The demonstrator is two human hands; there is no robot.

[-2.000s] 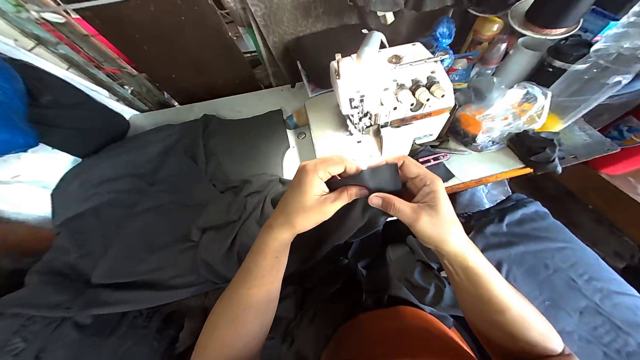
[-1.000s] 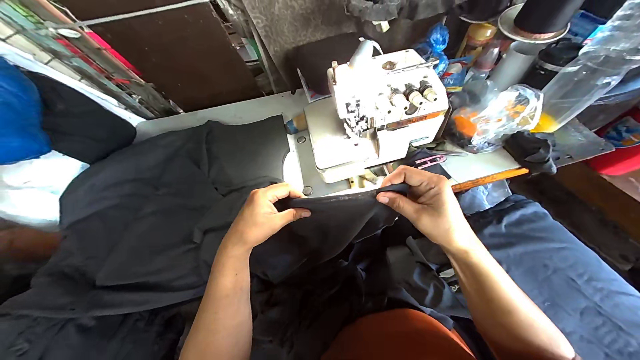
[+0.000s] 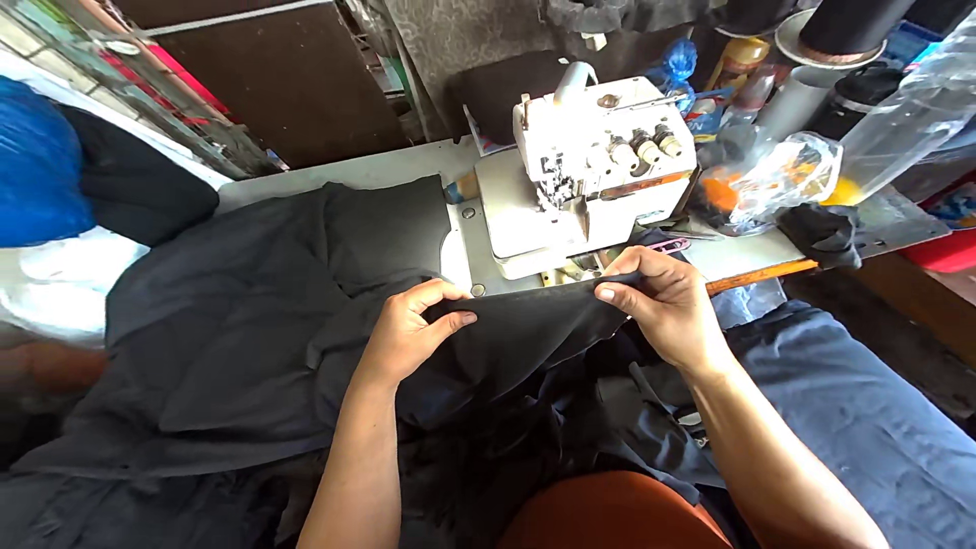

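Observation:
A dark fabric edge point(image 3: 534, 296) runs almost straight between my two hands, in front of a white overlock sewing machine point(image 3: 602, 160). My left hand point(image 3: 415, 324) pinches the edge between thumb and fingers, near a screw on the machine table. On the other side my right hand point(image 3: 659, 301) pinches the same edge, close to the table's front. The cloth hangs down from this edge toward my lap. More dark fabric point(image 3: 252, 305) lies spread over the left of the table, and its folds hide how it joins the held piece.
A pink-handled tool point(image 3: 671, 245) lies right of the machine. Beyond it are a clear plastic bag point(image 3: 808, 171) with orange contents, a black cloth scrap point(image 3: 823, 229) and thread cones point(image 3: 850, 27). Blue-grey fabric point(image 3: 862, 396) lies at the lower right, a blue bag point(image 3: 38, 164) at the far left.
Two seconds ago my hands were close together with a short folded part of the cloth between them. They have moved apart, and the edge is now stretched out between them.

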